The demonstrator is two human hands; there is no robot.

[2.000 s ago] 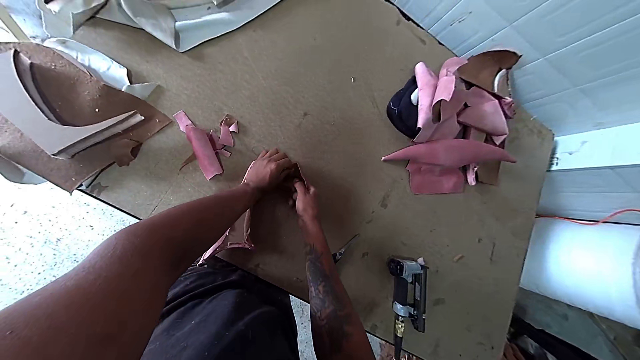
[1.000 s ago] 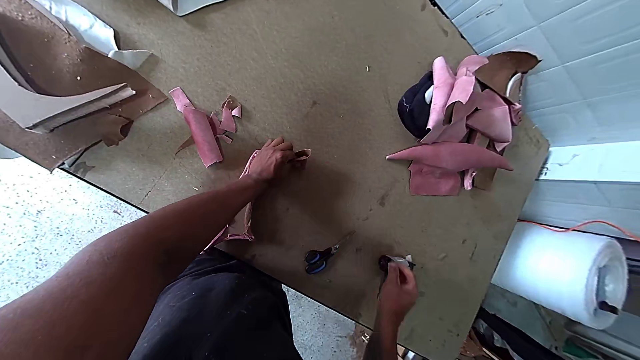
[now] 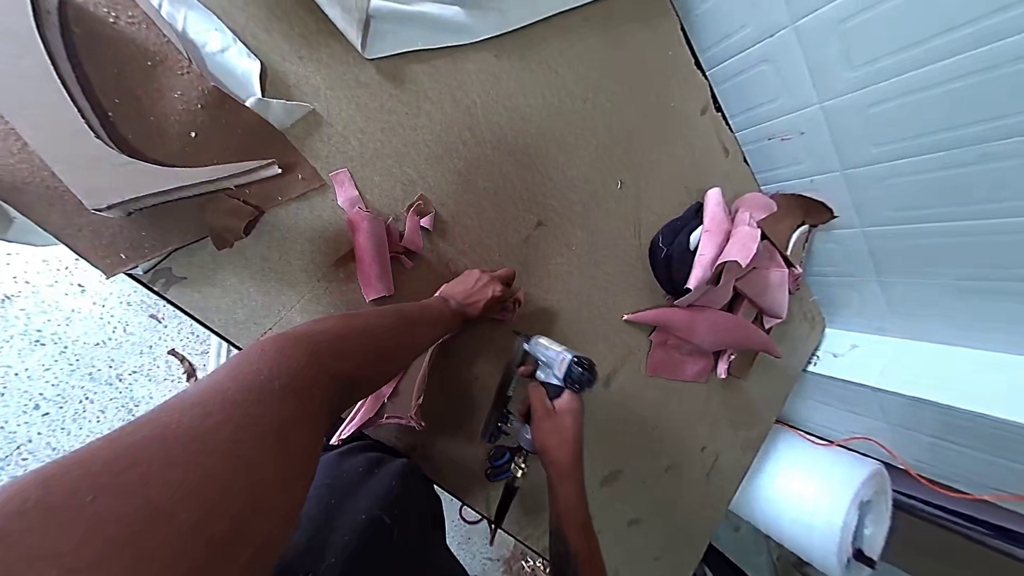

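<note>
My left hand (image 3: 480, 294) presses and grips the upper end of a narrow pink-and-brown leather-like piece (image 3: 412, 384) lying at the near edge of the table. Its fingers hide that end. In my right hand (image 3: 554, 416) is a pneumatic stapler (image 3: 552, 364), its nose turned up and left, a little below and right of my left hand. An air hose fitting (image 3: 516, 472) hangs from the tool's lower end. Beside the fitting, the blue-and-black handles of small scissors (image 3: 500, 462) show, the rest hidden.
Pink scraps (image 3: 372, 252) lie left of centre. More pink and brown pieces (image 3: 712, 336) are heaped at the right by a dark cloth item (image 3: 674, 250). A curved padded panel (image 3: 160, 180) rests at the left. White quilted panelling (image 3: 880, 160) and a white roll (image 3: 812, 496) stand beyond the table.
My right hand, at the pneumatic stapler on the right a second ago, has lifted it and brought it left, close to my left hand. My left hand stays at the leather-like piece.
</note>
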